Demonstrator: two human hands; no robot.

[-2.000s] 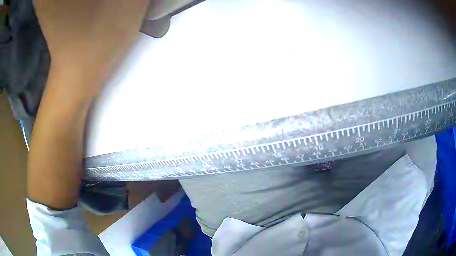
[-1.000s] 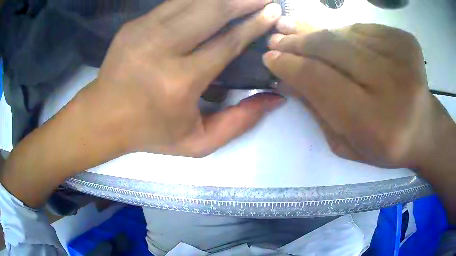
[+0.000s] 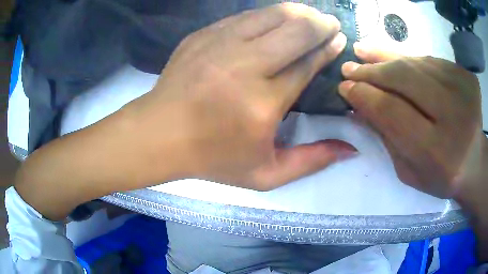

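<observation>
The dark grey garment body (image 3: 107, 40) lies bunched on the white machine bed from the upper left to the top centre. My left hand (image 3: 235, 96) lies palm down on it, fingertips pressing near its right part, thumb stretched out over the white bed. My right hand (image 3: 414, 107) is at the right, its fingertips on the right edge of the dark cloth, close to my left fingertips. A pale toothed strip, perhaps the metal zip (image 3: 366, 16), shows at the top beyond the fingertips. The needle cannot be made out.
A grey knob-like fitting (image 3: 467, 51) hangs at the top right. A round metal disc (image 3: 396, 28) is set in the machine bed (image 3: 321, 182). The measuring tape (image 3: 267, 226) runs along the curved front edge. My lap and blue bins or bags (image 3: 126, 241) are below.
Two seconds ago only my left arm showed, over the bed. Since one second ago, both hands and the cloth sit further right and slightly lower in view, and the knob-like fitting shows.
</observation>
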